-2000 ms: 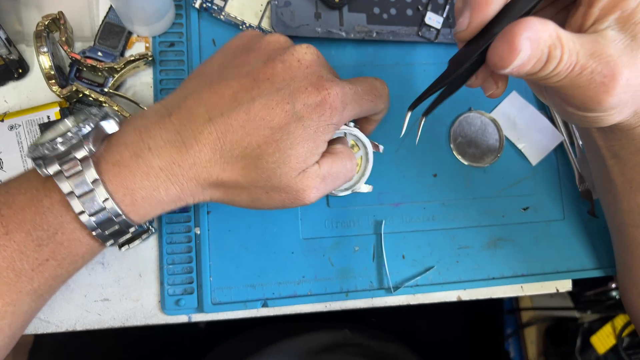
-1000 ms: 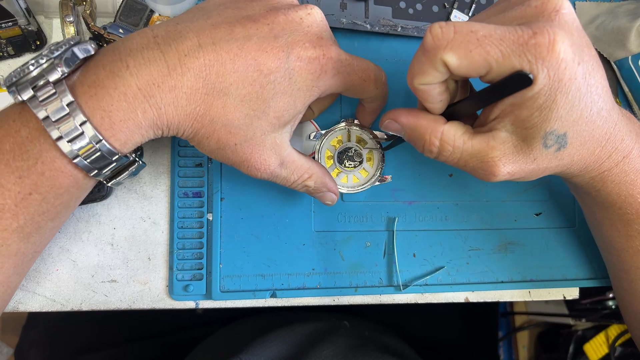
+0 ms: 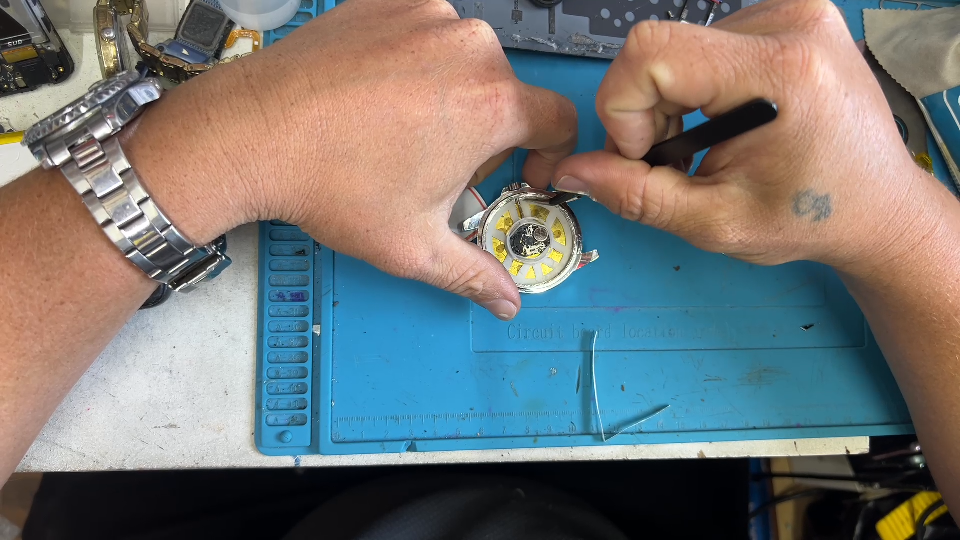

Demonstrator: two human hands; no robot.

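Note:
An open watch case (image 3: 530, 240) lies on the blue silicone repair mat (image 3: 420, 375), its inside showing a pale ring with yellow patches around a dark, worn centre. My left hand (image 3: 390, 142) holds the case at its left side, the thumb along the lower left rim and the fingers curled behind the top. Black tweezers (image 3: 712, 133) are in my right hand (image 3: 720, 135), pinched between thumb and fingers. Their tip touches the upper right part of the case, just inside the rim. Part of a white and red round thing shows behind my left thumb.
A dark device housing (image 3: 577, 26) lies at the back. Gold watches (image 3: 112, 37) and an opened phone (image 3: 30, 45) are at the upper left. A grey cloth (image 3: 915, 49) is at the upper right. A bent thin clear strip (image 3: 597, 382) lies near the mat's front edge.
Two seconds ago the tweezers were held up, clear of the case; now their tip is at its rim. My left hand has shifted its hold, so the inside of the case shows.

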